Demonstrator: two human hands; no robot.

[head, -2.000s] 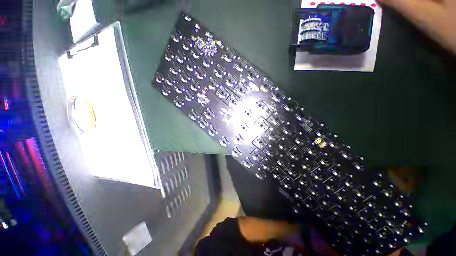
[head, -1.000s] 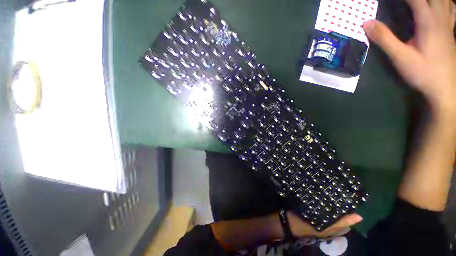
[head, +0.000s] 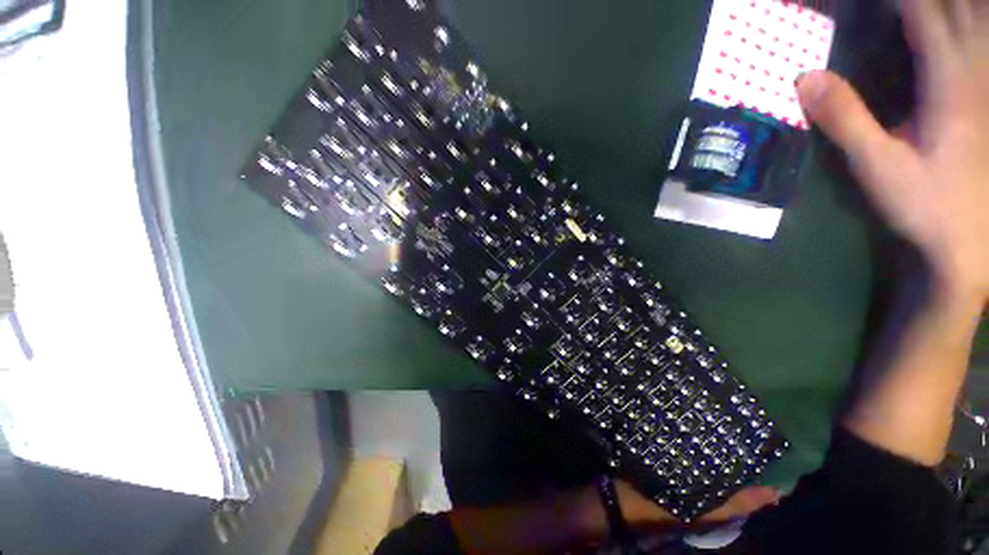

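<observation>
A long black keyboard PCB [head: 521, 260] with rows of shiny solder points lies diagonally in view. My left hand [head: 732, 507] comes from below and grips its lower right end; the fingers are mostly hidden by the board. My right hand [head: 922, 173] is at the right with fingers spread, its thumb at the right edge of a white card with red marks [head: 762, 49]. Its upper fingers are blurred and cut off by the top edge. A small dark item with a blue-white label [head: 737, 157] lies on the card.
Bright white paper sheets [head: 81, 249] lie at the left, cut off by the frame edge. The green mat [head: 293, 314] is under the card. Grey vented metal [head: 287, 466] is at the lower left, with a tan surface [head: 371, 504] beside it.
The view has shifted, and the papers now sit further left. My right hand has come further into view beside the card. The board's lower end has swung left, still in my left hand.
</observation>
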